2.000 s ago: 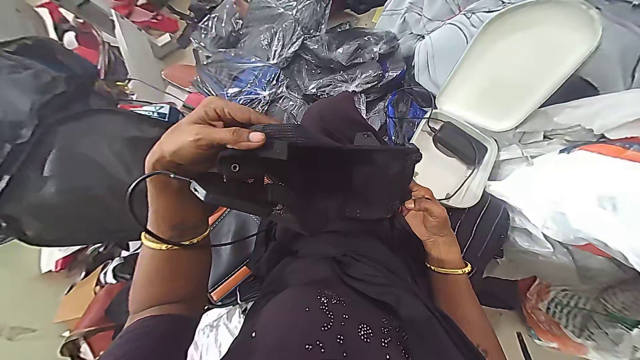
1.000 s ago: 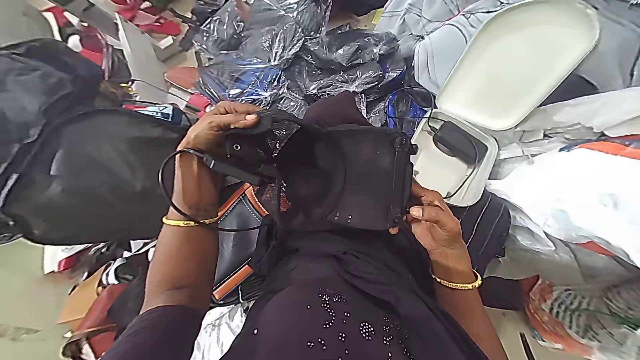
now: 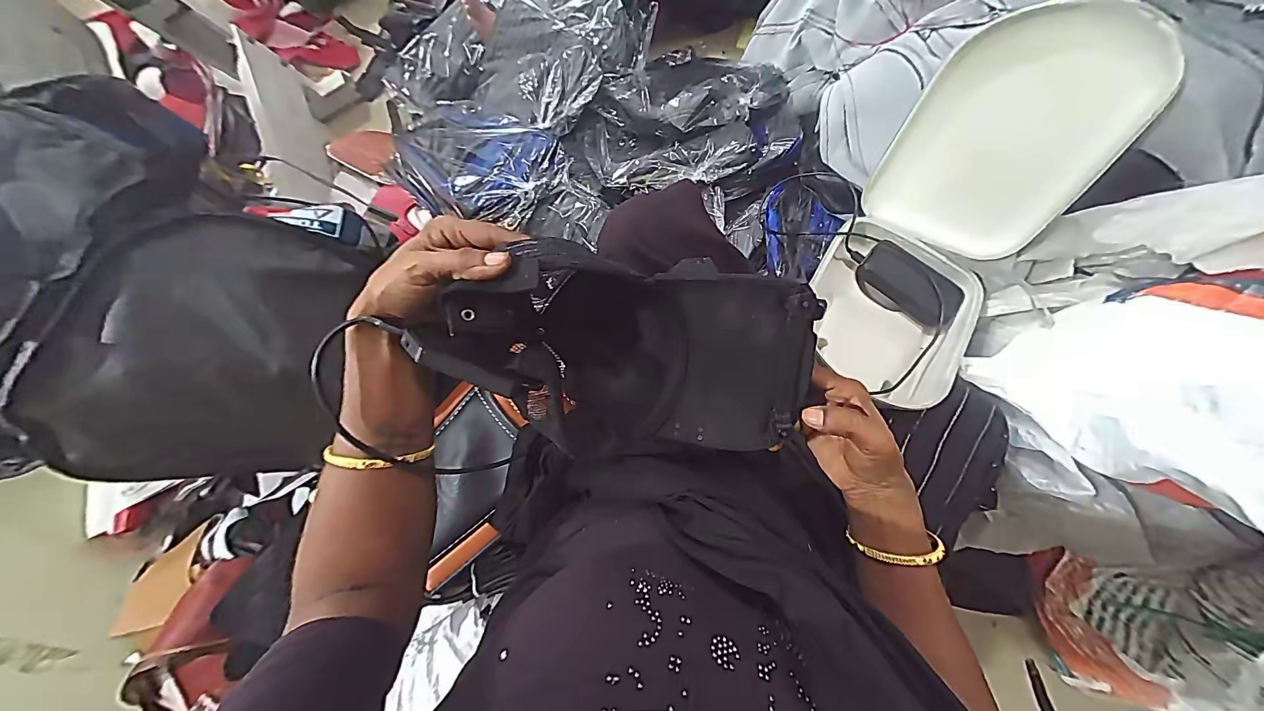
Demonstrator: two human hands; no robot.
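Observation:
Between my hands, above my lap, is a black fabric piece [image 3: 731,360] with stiff-looking edges and small fittings; its exact kind cannot be told. My left hand [image 3: 434,272] grips its upper left edge, thumb on top, beside a small metal eyelet. My right hand [image 3: 854,434] pinches the lower right corner. A black cable [image 3: 326,395] loops around my left wrist and runs behind the piece. To the right, an open white hard case [image 3: 968,380] holds a black adapter-like block [image 3: 899,284] with a thin cord.
Plastic-wrapped dark bundles [image 3: 592,118] lie ahead. A large black bag [image 3: 188,346] fills the left side. White plastic-wrapped goods [image 3: 1136,365] are heaped at the right. Red and brown scraps [image 3: 197,612] lie at lower left, and a dark panel with orange trim [image 3: 469,474] is beside my left forearm.
The black piece has been turned and tilted in my hands, its inner side showing more than two seconds ago. Both hands have kept hold of it. The open case has not moved.

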